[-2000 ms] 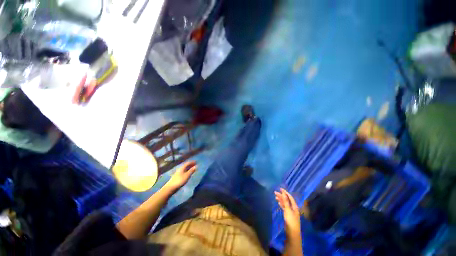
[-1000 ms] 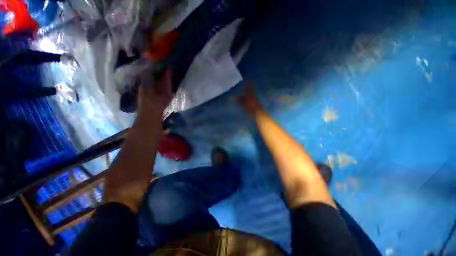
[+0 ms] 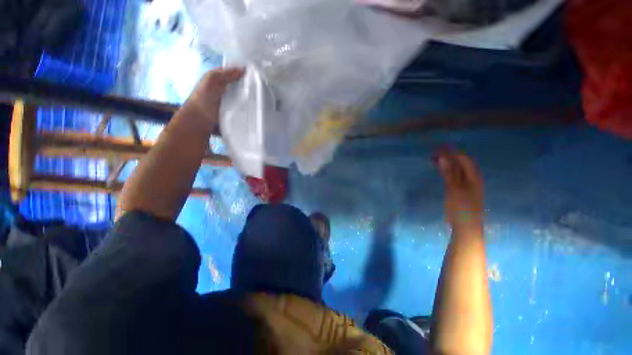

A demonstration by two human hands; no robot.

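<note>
A large clear polybag [image 3: 305, 62], crinkled and glossy, hangs at the top centre with a yellowish patch showing at its lower part. My left hand [image 3: 216, 87] grips the bag's left edge between thumb and fingers. My right hand [image 3: 461, 173] is to the right of the bag and apart from it, blurred, with its fingers apart and nothing seen in it.
A wooden stool [image 3: 90, 142] lies sideways in view at the left, with blue crates [image 3: 69, 166] behind it. A red thing [image 3: 272, 184] is on the blue floor [image 3: 554, 277] below the bag. A red bag [image 3: 613, 69] is at the upper right. A dark bar crosses behind.
My left hand has taken hold of the clear bag, which now hangs from it. My right hand has moved right and down. The view has shifted, with the red bag now at the right.
</note>
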